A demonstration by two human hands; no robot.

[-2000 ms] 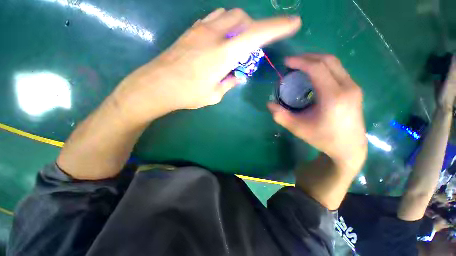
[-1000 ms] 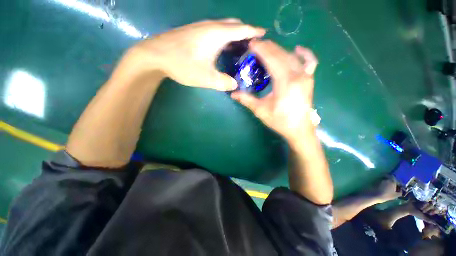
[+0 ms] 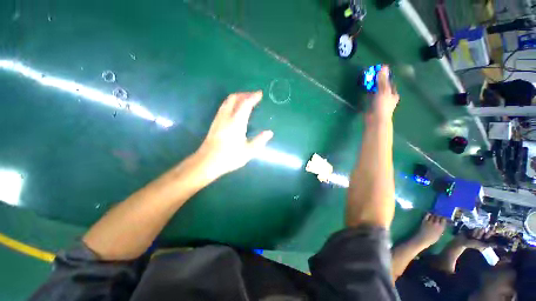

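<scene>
My right hand (image 3: 383, 97) is stretched far out over the green bench, at the upper right. It holds a round unit (image 3: 371, 79) with bright blue lights, its fingers around the right side. I cannot tell whether the unit touches the bench. My left hand (image 3: 235, 132) is empty near the middle, with thumb and fingers apart. An open unit lies beyond the right hand: a dark housing (image 3: 345, 17) with a pale-faced, black-rimmed cap (image 3: 346, 46) beside it.
A cream paper-like piece (image 3: 319, 167) lies between my arms. Clear rings, one larger (image 3: 280, 92), mark the green surface. A blue-lit unit (image 3: 421, 174) and a blue bin (image 3: 457, 199) are at the right, near another person's hand (image 3: 434, 228). Dark units stand along the metal-edged line.
My hands have separated. My right hand has carried the blue-lit unit far forward and right; my left hand has let go and opened. The view has shifted rightward.
</scene>
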